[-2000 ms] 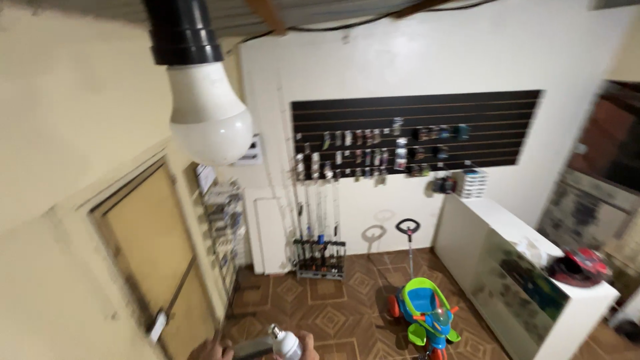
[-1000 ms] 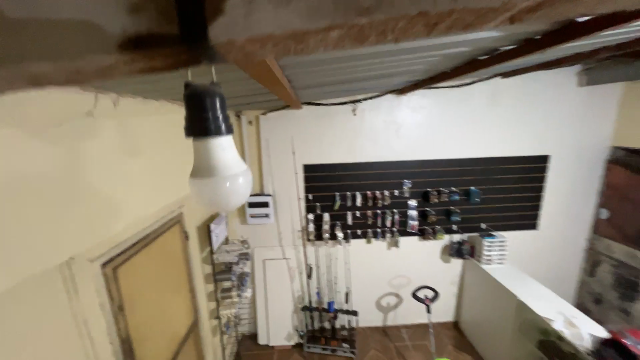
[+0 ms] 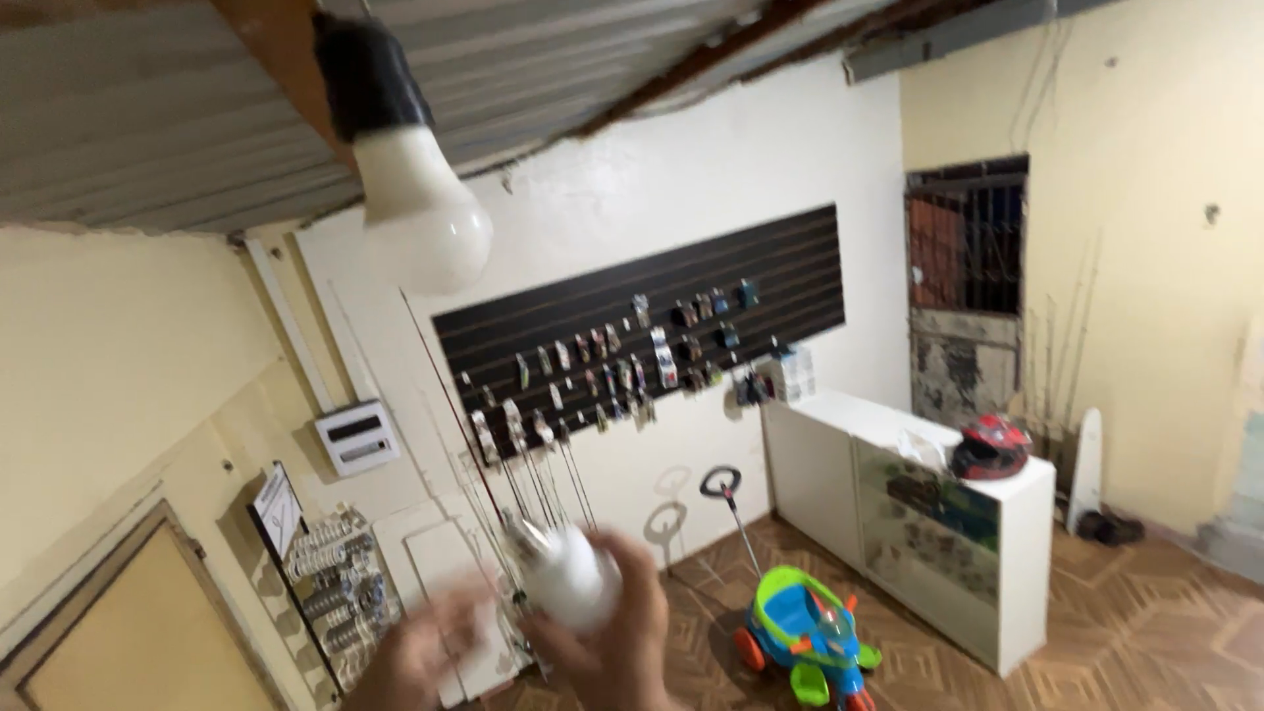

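Observation:
A white light bulb [image 3: 425, 212] hangs in a black socket [image 3: 370, 79] under the ceiling at the upper left, unlit. Below it, my right hand [image 3: 627, 617] grips a second white bulb [image 3: 573, 583], its metal screw base pointing up and to the left. Just left of that bulb is my left hand [image 3: 439, 637], blurred, its fingers raised and apart, with nothing seen in it. Neither hand touches the hanging bulb.
Corrugated roofing and a wooden beam [image 3: 281, 69] lie close above. Lower down are a child's tricycle [image 3: 805, 622], a white counter [image 3: 810, 464] with a red helmet [image 3: 990, 447], fishing rods [image 3: 454, 395], a door [image 3: 148, 632] and a black slatwall panel [image 3: 642, 326].
Both hands, out of view one second ago, are now raised in view with the second bulb. The view has swung to the right.

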